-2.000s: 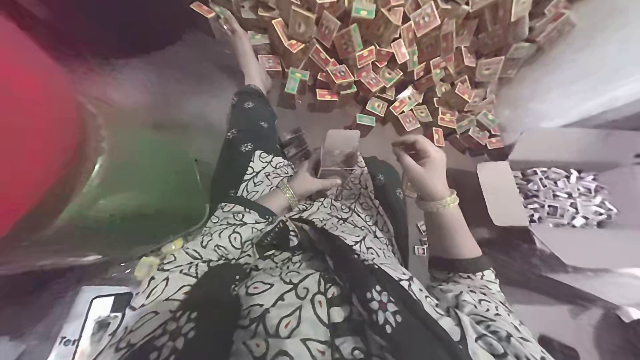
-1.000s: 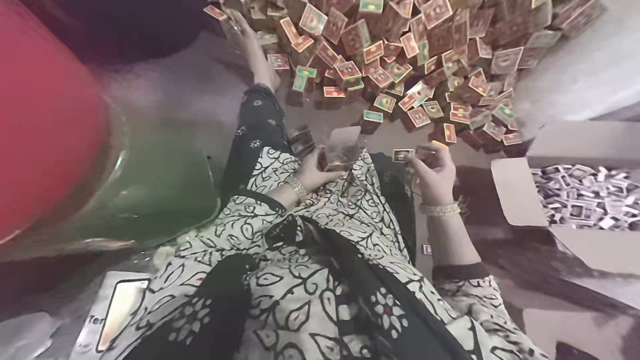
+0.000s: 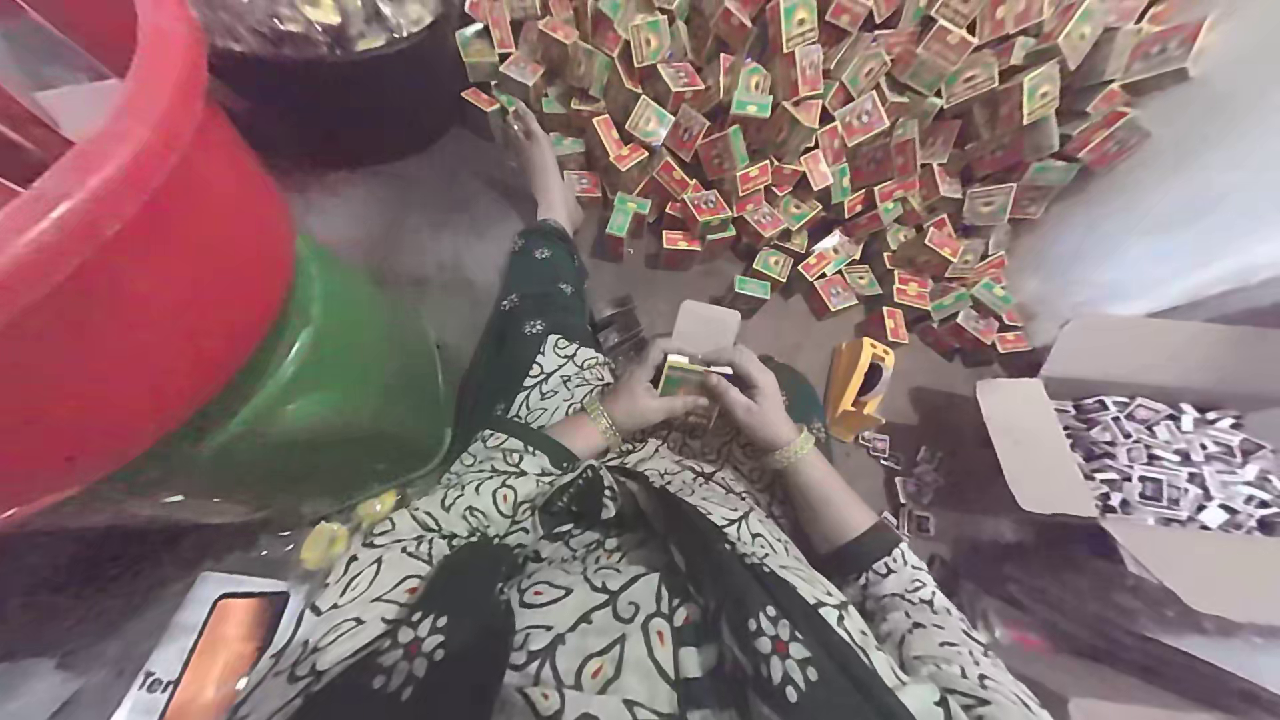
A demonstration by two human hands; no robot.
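Observation:
My left hand (image 3: 645, 395) is closed around a small printed cardboard box (image 3: 683, 377) in my lap, with green and yellow on its side. A pale flap (image 3: 706, 328) stands up just beyond the fingers. My right hand (image 3: 750, 395) meets the box from the other side, its fingers at the top edge by a small white piece. Whether the right fingers grip that piece or the box itself cannot be told. To the right of my right knee stands a yellow holder (image 3: 858, 388) with a dark round opening.
Many red and green printed boxes (image 3: 800, 210) lie heaped ahead. At right, an open carton (image 3: 1030, 445) holds many small pale pieces (image 3: 1160, 465); more such pieces (image 3: 915, 490) lie on the floor. Red (image 3: 190, 230) and green tubs (image 3: 340, 380) stand at left, a dark tub (image 3: 340, 100) behind them.
My right hand, earlier raised apart on the right with a small card in its fingers, has come in to the box at my left hand. The left hand stays in the lap.

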